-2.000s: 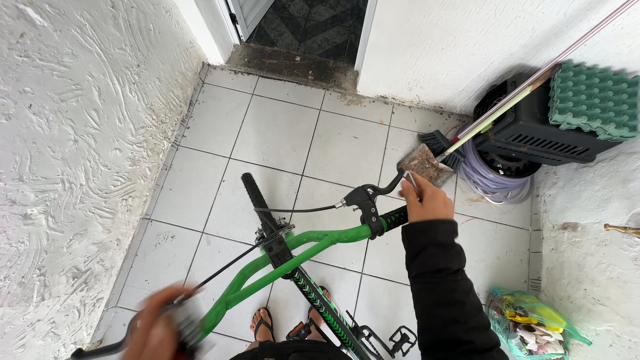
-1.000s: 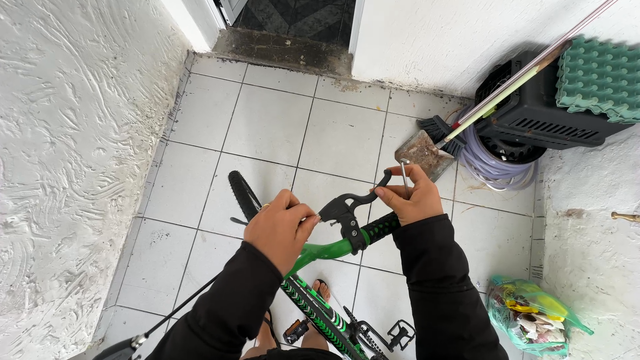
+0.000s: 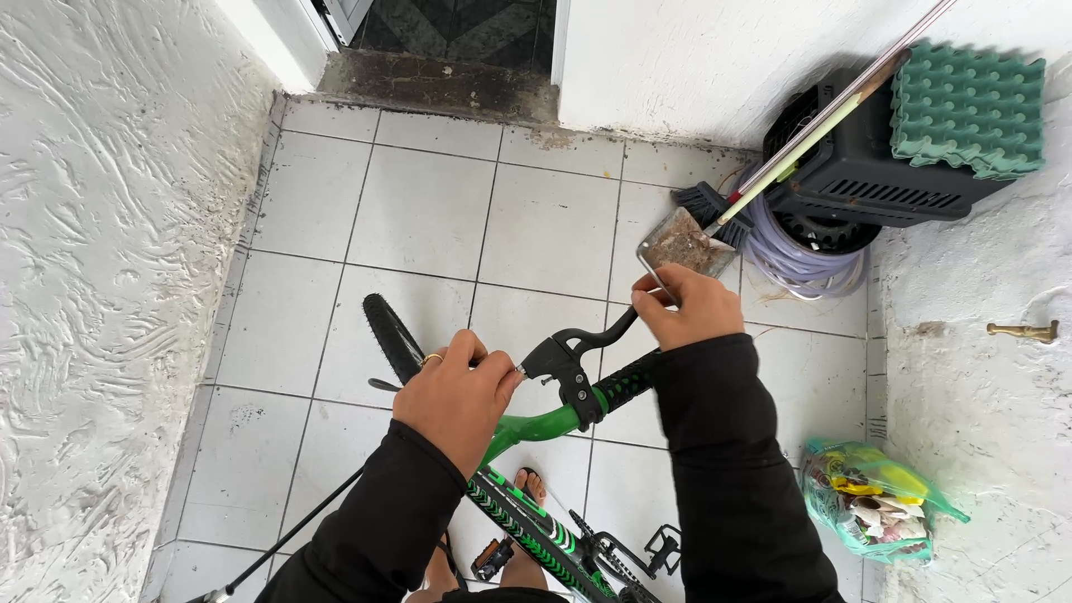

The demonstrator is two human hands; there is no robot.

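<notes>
A bicycle with a green handlebar [image 3: 544, 425] stands below me. Its black brake lever [image 3: 599, 339] and clamp sit beside the black handlebar grip [image 3: 632, 383]. My left hand [image 3: 456, 394], with a ring on one finger, pinches the silver cable adjuster [image 3: 521, 371] at the lever's housing. In my right hand [image 3: 691, 308] is a metal hex key [image 3: 657, 275], its bent end pointing up and left; the fingertips are by the brake lever's tip. The front wheel's tire [image 3: 387, 335] shows beyond my left hand. The rest of the handlebar is hidden under my left arm.
A dustpan [image 3: 680, 243] and a broom [image 3: 712, 205] lie on the tiled floor, near a coiled hose [image 3: 791, 251]. Green egg trays [image 3: 967, 109] top a black plastic crate [image 3: 879, 188]. A bag of refuse [image 3: 888, 511] lies by the right wall. A doorway sill [image 3: 440, 86] is ahead.
My left hand has moved from the handlebar's far left side to the brake lever's cable end. My right hand keeps the hex key near the lever.
</notes>
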